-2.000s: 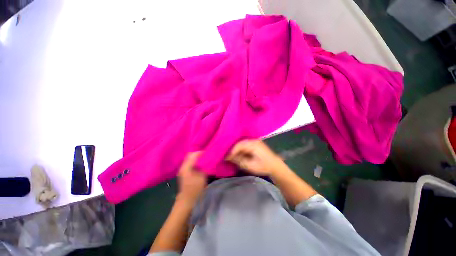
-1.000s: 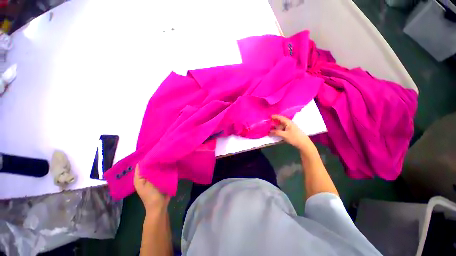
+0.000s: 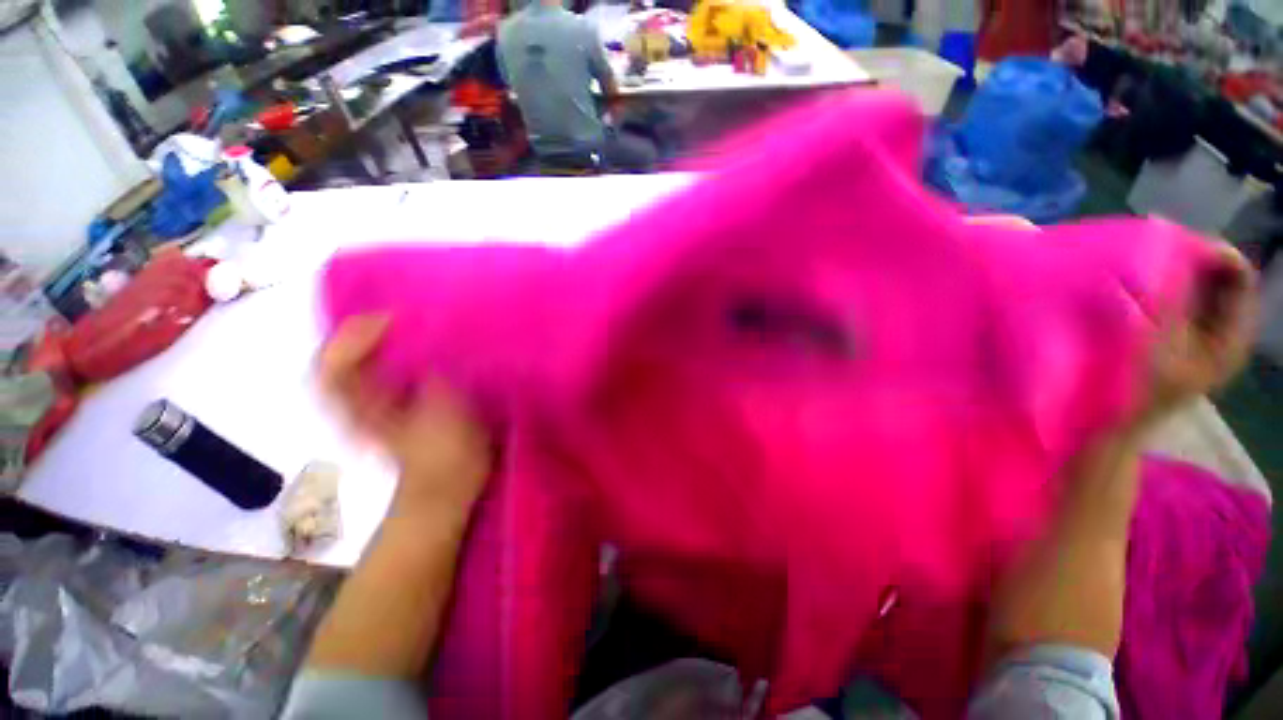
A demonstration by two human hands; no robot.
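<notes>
The bright pink jacket (image 3: 844, 281) is held up in front of me, spread between both hands and blurred by motion. A dark neck label (image 3: 791, 326) shows blurred near its middle. My left hand (image 3: 415, 422) grips the pink cloth at the left. My right hand (image 3: 1196, 331) grips the jacket at the far right, fingers curled and blurred. Whether a small tool is in my right hand cannot be told. The jacket's lower part hangs down between my forearms.
The white table (image 3: 317, 331) carries a dark flask (image 3: 211, 456) and a cream cloth bundle (image 3: 311, 508) at left. A magenta pile (image 3: 1193, 577) lies at lower right. Clear plastic (image 3: 155, 633) hangs at lower left. A person (image 3: 552, 85) is at another table behind, near blue bags (image 3: 1024, 134).
The jacket was lying on the table and is now lifted and spread. My hands have moved up and apart. The view has tilted up to the room.
</notes>
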